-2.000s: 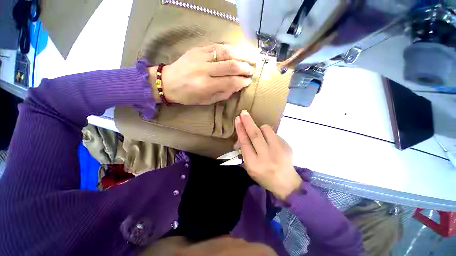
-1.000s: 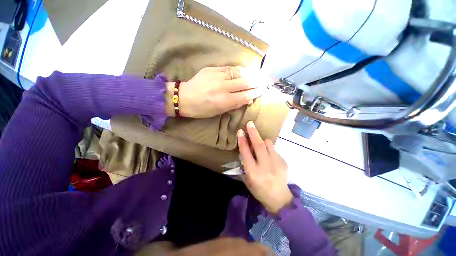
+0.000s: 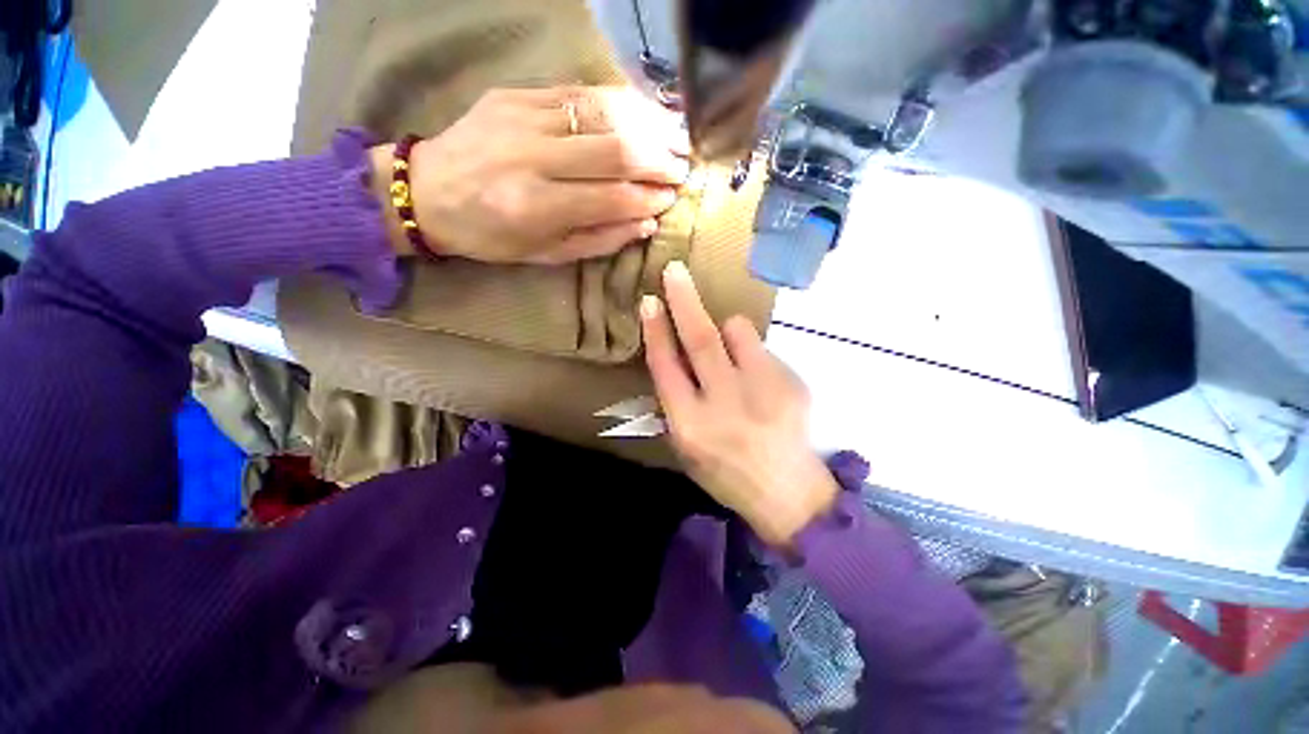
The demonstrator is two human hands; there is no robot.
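Note:
A khaki garment panel [image 3: 431, 376] lies on the white machine table, with a folded pocket piece [image 3: 488, 308] on it. My left hand [image 3: 538, 179] presses flat on the pocket piece, fingertips at its edge close to the brightly lit needle area [image 3: 704, 165]. My right hand [image 3: 732, 409] rests lower right, two fingertips on the cloth beside the pleats. Silver pointed snips [image 3: 632, 417] stick out to the left from under my right hand; their grip is hidden in the palm. The needle tip cannot be made out.
The blurred machine head fills the upper right. A grey-blue block [image 3: 793, 237] is right of the needle area. A dark flat panel [image 3: 1127, 318] lies on the table at right. A blue bin [image 3: 210, 466] with crumpled khaki cloth is lower left. A red stool [image 3: 1235, 631] is lower right.
The view has shifted back and forth. The zipper strip seen earlier along the top of the pocket piece is out of view now. Both hands keep nearly the same place on the cloth.

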